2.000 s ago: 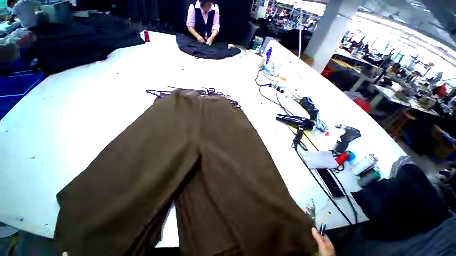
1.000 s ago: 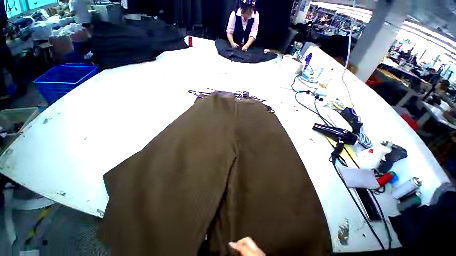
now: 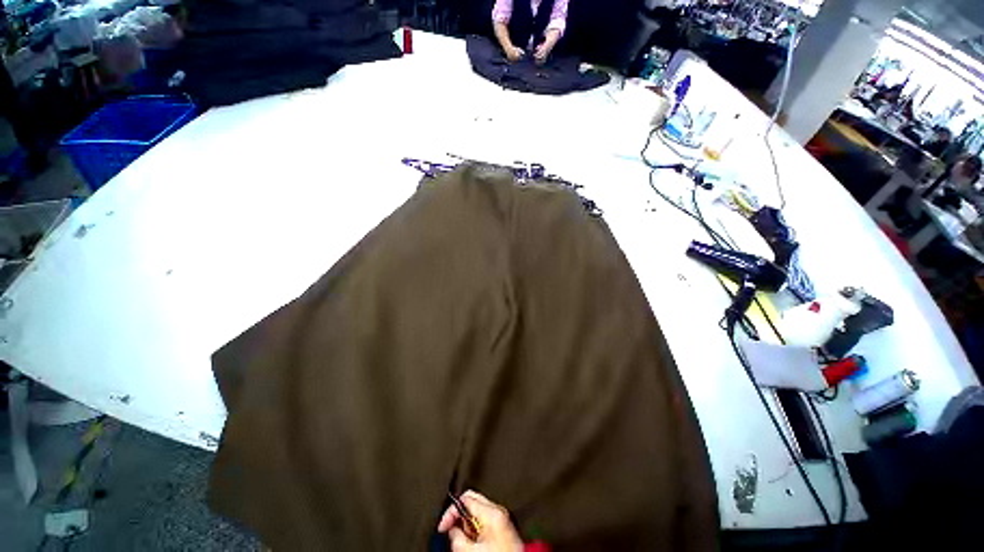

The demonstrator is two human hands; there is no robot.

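Brown wide-leg trousers (image 3: pixel 399 323) lie on the white worktable (image 3: pixel 216 248), waist away from me. Their hems run out of the bottom of the picture. My right hand (image 3: pixel 482 525) is at the bottom centre, over the line between the two legs. It holds small thread snips (image 3: pixel 466 515) with orange handles and a dark tip pointing up and left. A red cuff edge shows beside the hand. Dark hanger hooks (image 3: pixel 426 166) show beyond the waist. My left hand is not in the picture.
At right lie a black hair dryer (image 3: pixel 738 265), a white and dark spray gun (image 3: pixel 858 321), a red thread spool (image 3: pixel 842 370), a phone (image 3: pixel 800 423), cables and dark cloth (image 3: pixel 917 485). A person (image 3: pixel 529 27) handles dark cloth opposite. A blue basket (image 3: pixel 127 135) stands at left.
My right hand has moved from the lower right to the middle between the legs, and the snips now show in it. The gap between the legs has closed. The view has shifted.
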